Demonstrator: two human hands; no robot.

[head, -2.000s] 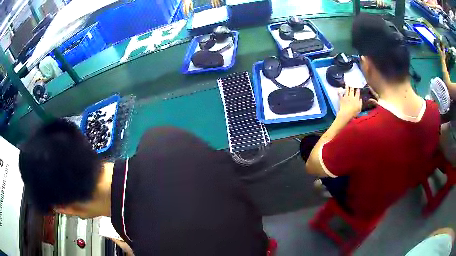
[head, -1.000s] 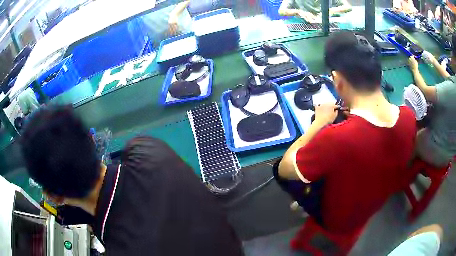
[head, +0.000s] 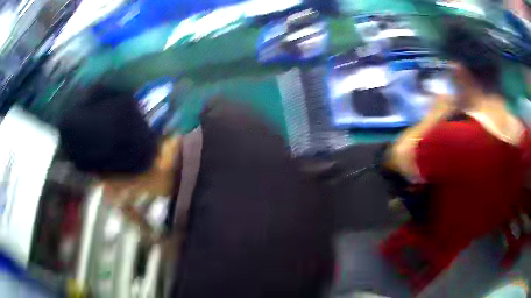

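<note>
Neither of my hands can be made out; the frame is heavily blurred. Nearest in front of me at the lower left stands the off-white shield box (head: 90, 244), with its pale lid (head: 23, 180) tilted up at the left edge. A person in a black top (head: 256, 215) bends over it, and their head and body hide part of it. Something pale shows near this person's hands at the box front, too blurred to name.
A green bench (head: 250, 99) runs behind. On it are blue trays (head: 372, 124) with dark items and a perforated strip (head: 294, 113). A person in a red shirt (head: 471, 180) sits at the right on a red stool (head: 402, 250).
The view has swung, so the bench and people sit further right and the trays higher than one second ago. The box's pale lid shows raised, and more of the box front is visible.
</note>
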